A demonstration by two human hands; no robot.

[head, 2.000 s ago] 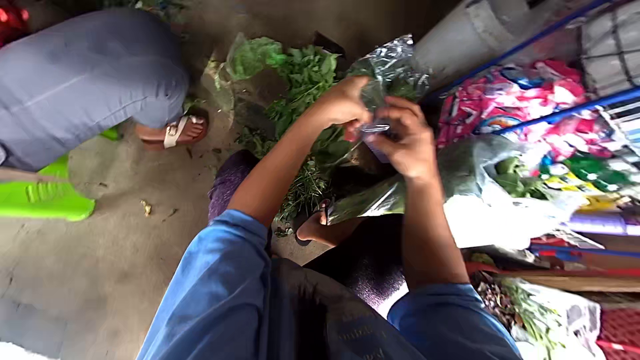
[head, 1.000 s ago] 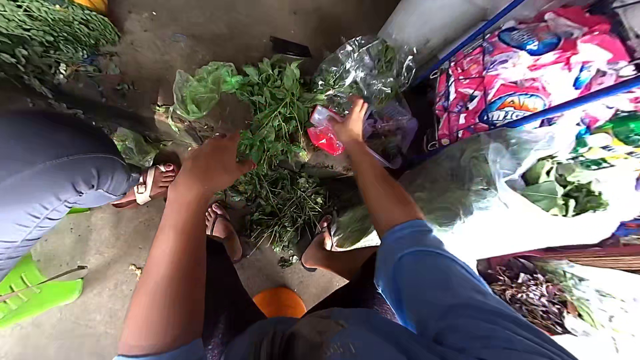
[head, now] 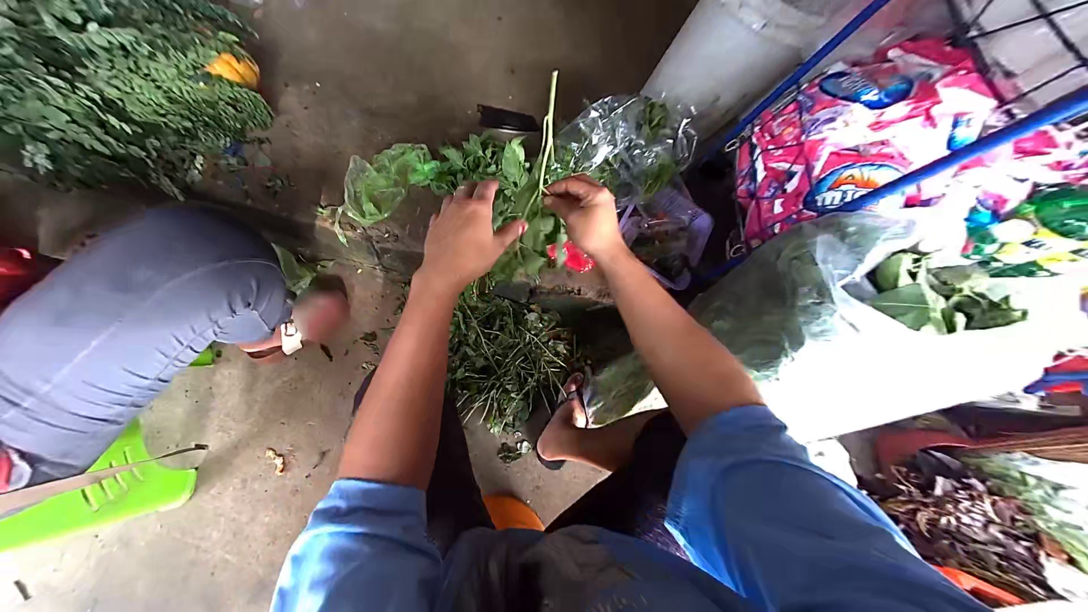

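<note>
My right hand (head: 585, 212) pinches a leafy green stem (head: 548, 127) between thumb and fingers, its bare pale end pointing up and away. My left hand (head: 466, 231) is spread just left of it, thumb near the stem's leaves; whether it grips any leaf is not clear. Under and beyond both hands lies a bunch of leafy greens (head: 480, 166). A red plastic piece (head: 571, 257) lies below my right hand. To the right are a clear plastic bag (head: 633, 136) with greens and a purplish bag (head: 680, 234). A pile of thin stems (head: 510, 357) lies between my feet.
A person in grey trousers (head: 144, 314) is at the left, by a lime-green plastic stool (head: 127, 484). Leafy branches (head: 110, 93) lie at the upper left. A green bag (head: 382, 183) is left of the greens. A blue-framed rack (head: 960, 157) and a large plastic bag (head: 765, 297) stand right.
Two seconds ago both hands were at a plastic bag; one second ago they were apart, the right by the red plastic. Now they are close together over the greens, with a stem in my right hand.
</note>
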